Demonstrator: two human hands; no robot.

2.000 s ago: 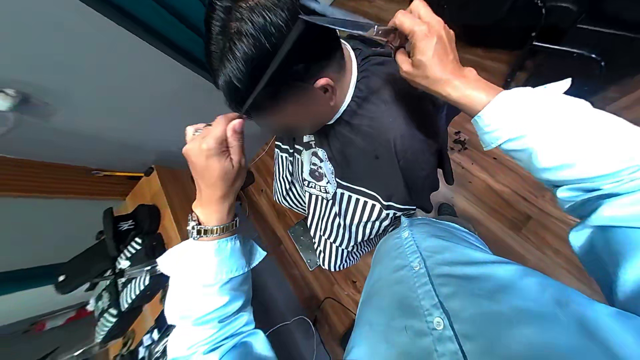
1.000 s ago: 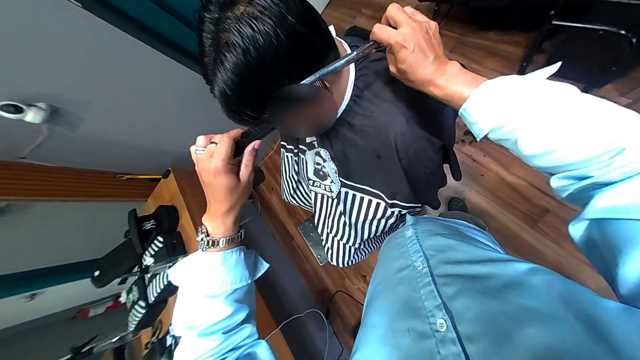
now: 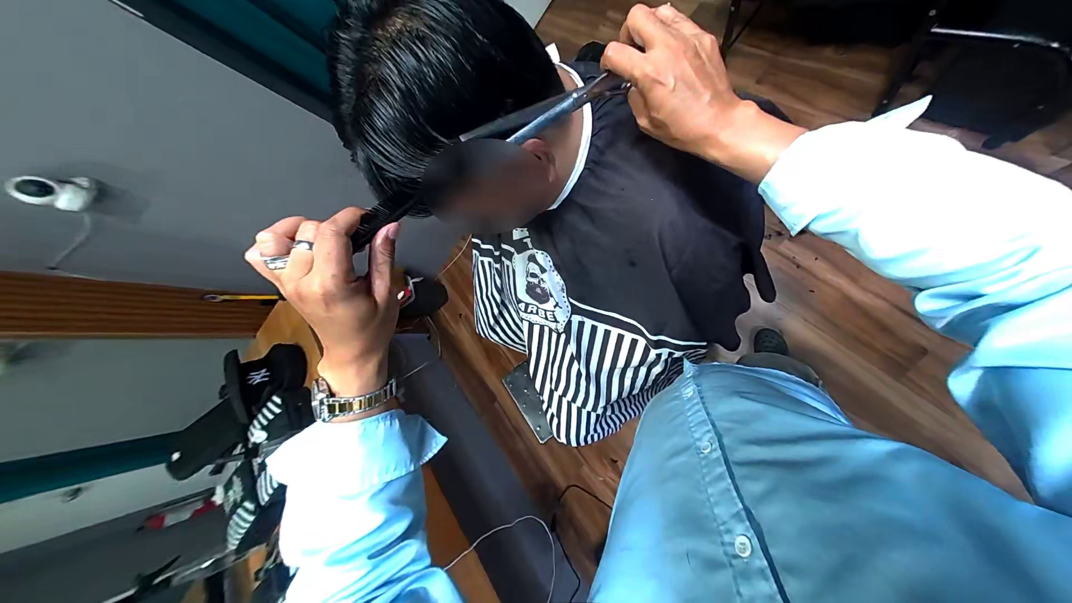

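Observation:
My left hand grips a black comb whose far part lies against the front hair of a seated person. My right hand holds hair scissors by the handles. Their blades are spread and point left, over the side of the head just above the ear. The person has short, dark, shiny hair and wears a black barber cape with a striped lower part and a white neck strip. How much of the comb is in the hair cannot be told.
A wooden counter stands at the left, with a black cap reflected or hanging beside it. A white camera is on the wall. Cables run below, a metal footrest lies by the cape, and black chairs stand at upper right.
The scissors have gone from above the head to beside the ear, then back a little, their blades now spread. The comb, upright across the hair two seconds ago, is now lower at the front.

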